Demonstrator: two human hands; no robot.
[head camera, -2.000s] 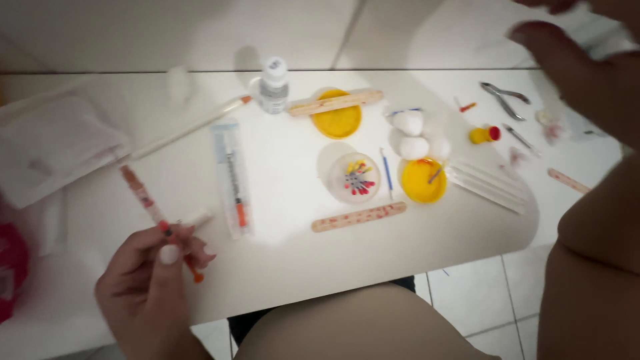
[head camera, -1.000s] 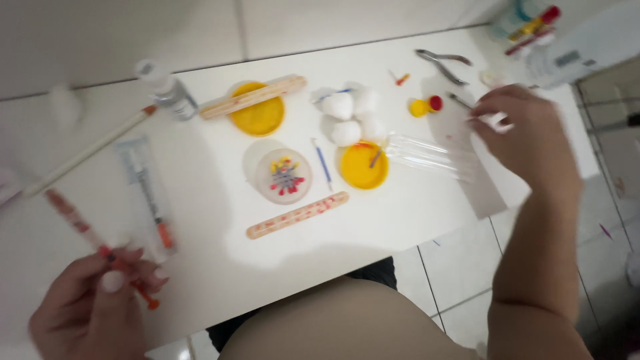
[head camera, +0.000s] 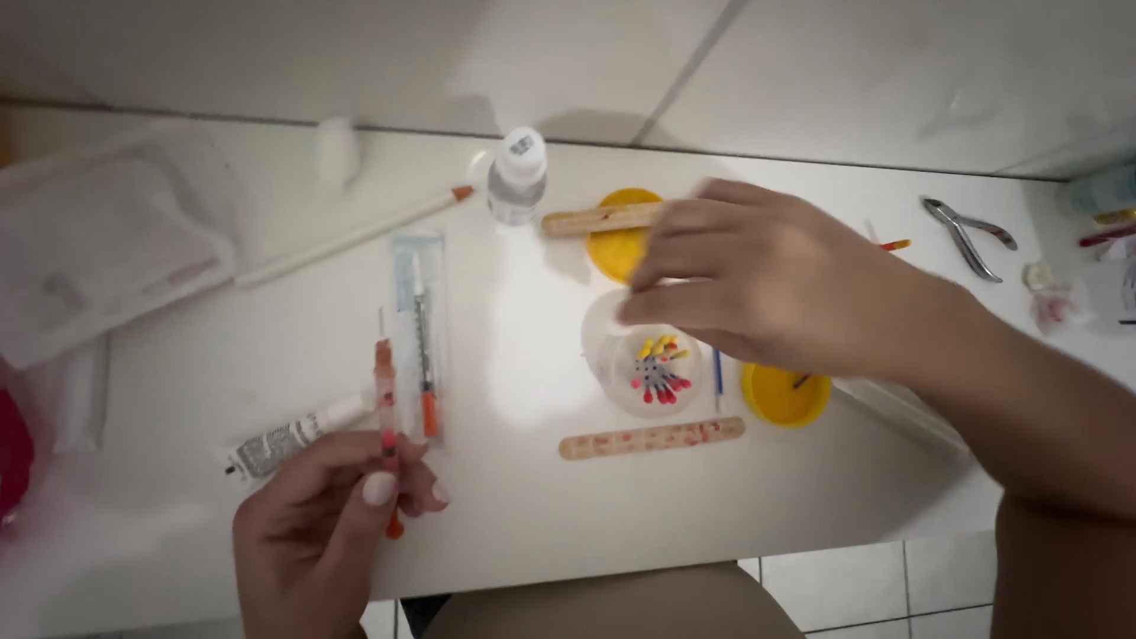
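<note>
At the left, my left hand (head camera: 337, 515) holds a small syringe (head camera: 385, 399) upright in the view, its bare needle toward the wall and its orange plunger end toward me. A packaged syringe (head camera: 422, 337) lies just right of it, and a tube with writing (head camera: 284, 444) lies behind the hand. My right hand (head camera: 737, 266), blurred, hovers over the middle, its fingers by a yellow lid (head camera: 621, 244) with a wooden stick (head camera: 603, 218) across it. Whether its fingertips pinch something I cannot tell. Below them a round clear dish (head camera: 661, 368) holds several red, yellow and grey small pieces.
A white-capped bottle (head camera: 517, 177) and a white pencil (head camera: 355, 235) lie toward the wall. Near the front are a speckled wooden stick (head camera: 652, 438) and a yellow dish (head camera: 785, 408). Metal nippers (head camera: 963, 235) rest at the right, a white package (head camera: 106, 248) at the left.
My right hand has moved left from the right end of the table to over the middle. My left hand still holds the syringe. The view has shifted.
</note>
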